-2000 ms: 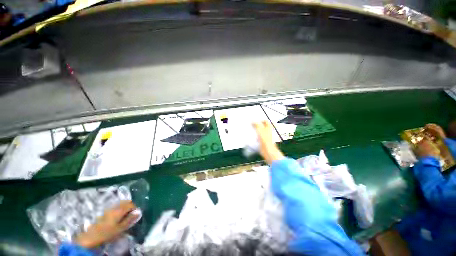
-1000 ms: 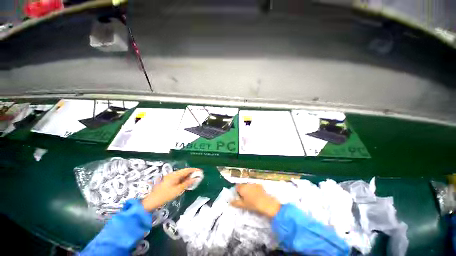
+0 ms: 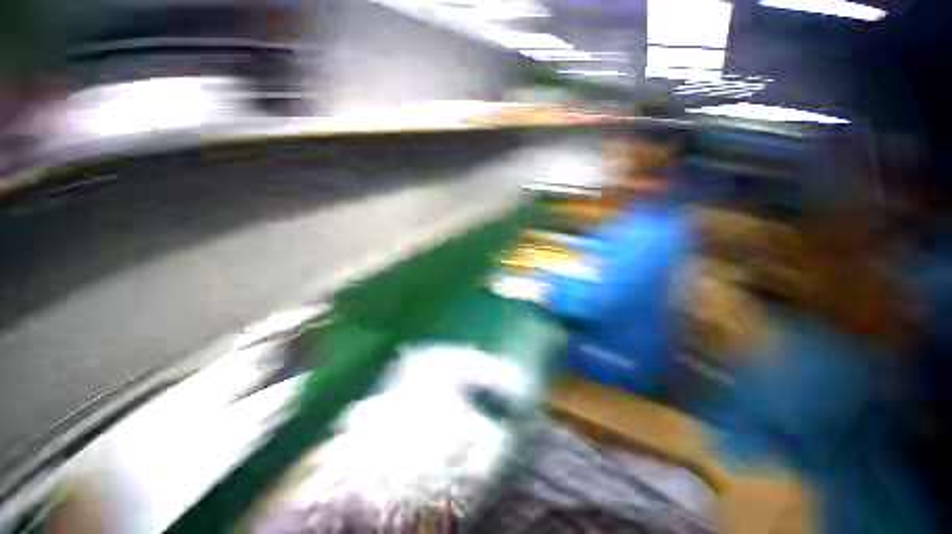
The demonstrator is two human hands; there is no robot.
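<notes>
The view is strongly blurred. A heap of whitish bagged accessories lies on the green belt in the lower middle. Tablet boxes, smeared white with a dark picture, lie along the partition at lower left. A skin-coloured blur at the bottom left edge, over the boxes, may be part of one of my hands. I cannot tell which hand, or whether it holds anything. No other part of my hands can be made out.
A person in a blue smock is at the belt ahead, beside a yellow parts box. A brown carton with greyish plastic stands at lower right. The grey partition runs along the left.
The view has swung right and up, showing the neighbouring worker and ceiling lights. My two hands, clear at the coils and the bagged heap before, are no longer clearly visible. The coils have left the picture.
</notes>
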